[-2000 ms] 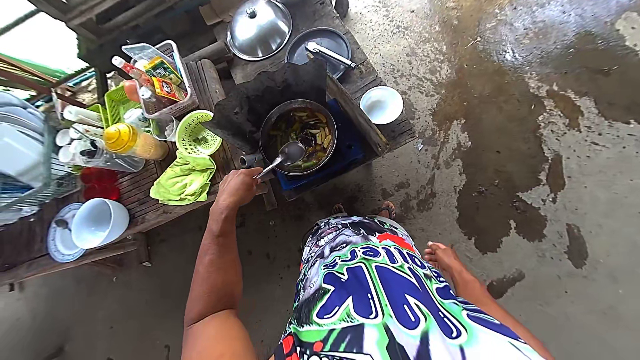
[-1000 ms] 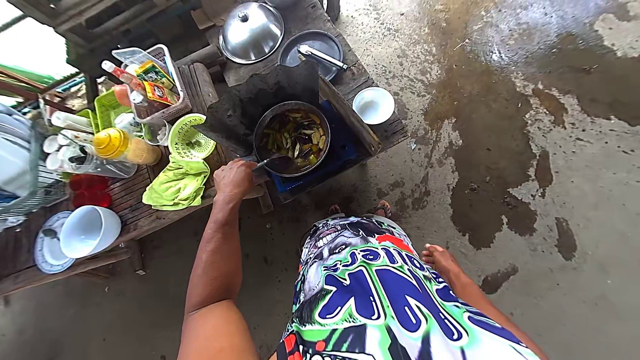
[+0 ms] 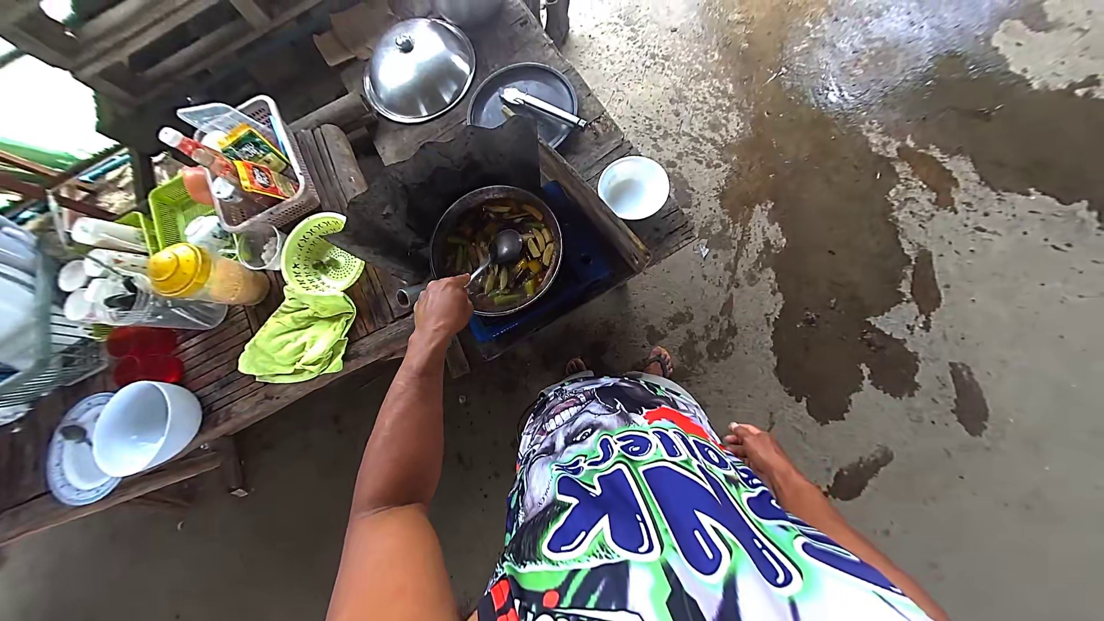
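Note:
My left hand [image 3: 443, 305] is closed around the handle of a metal ladle [image 3: 505, 247], whose bowl rests in the food at the middle of a dark, round pot [image 3: 437, 237]. Vegetable pieces [image 3: 536, 246] lie in brownish liquid there. The pot stands on a blue stove [image 3: 576, 246], with a dark sheet-metal shield [image 3: 397, 203] around its back and left. My right hand [image 3: 756, 448] hangs beside the printed shirt, fingers loosely curled; nothing shows in it.
A green cloth [image 3: 300, 338], a green strainer [image 3: 302, 256], a yellow-capped bottle [image 3: 203, 276] and a basket of condiments [image 3: 297, 203] are at the left. A steel lid [image 3: 419, 69], tongs [image 3: 543, 107] on a dark lid and a white bowl [image 3: 634, 187] surround the stove. Wet patches mark the floor [image 3: 819, 302].
The ladle's bowl, low among the food one second ago, now shows plainly near the middle of the pot. My left hand stays on its handle; my right hand has stayed beside the shirt.

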